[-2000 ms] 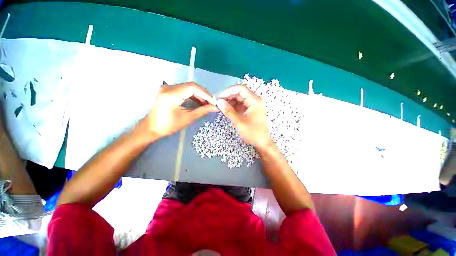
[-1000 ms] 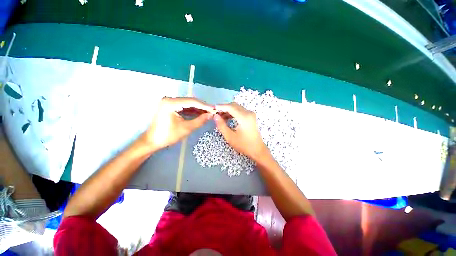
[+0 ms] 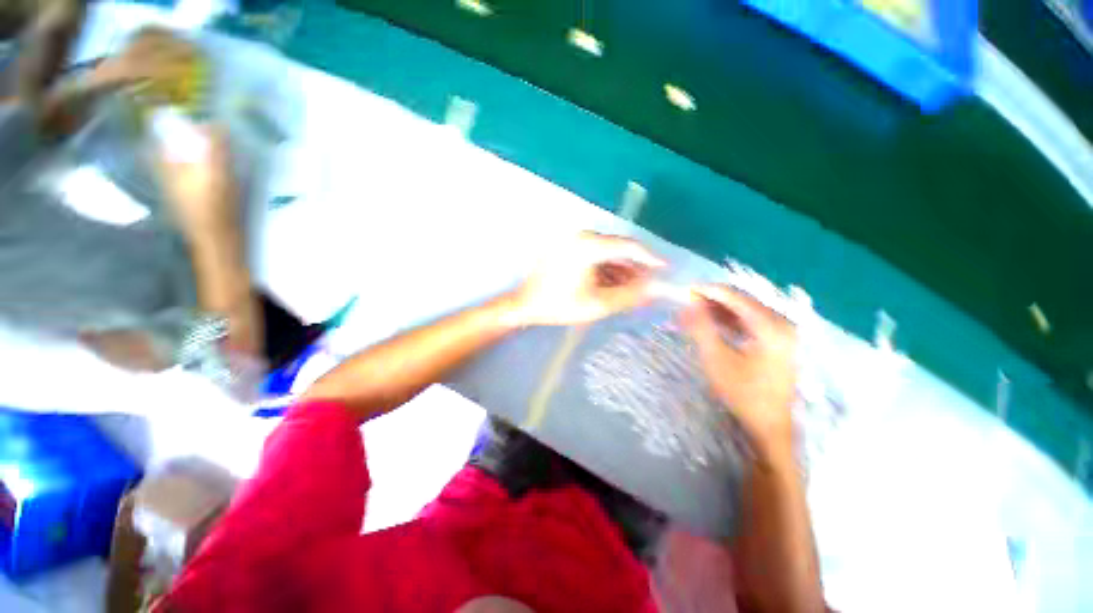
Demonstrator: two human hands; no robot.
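My left hand (image 3: pixel 587 281) and my right hand (image 3: pixel 749 353) meet at their fingertips above the table. A small whitish piece (image 3: pixel 671 291) shows blurred between the fingertips; its shape cannot be told. The heap of small white plastic parts (image 3: pixel 653 383) lies on the grey part of the table, below and around my right hand, which hides some of it. Both hands are bare and blurred by motion.
The dark green conveyor belt (image 3: pixel 791 168) beyond the table carries several small pale pieces. A blue tray (image 3: pixel 893 48) is at the top right. A coworker's arm (image 3: pixel 216 228) is at the left, near yellow pieces. A blue bin (image 3: pixel 60 491) stands at lower left.
The view has swung left and tilted, bringing the coworker and the blue tray into sight. My hands still meet at the fingertips, with a slightly wider gap between them.
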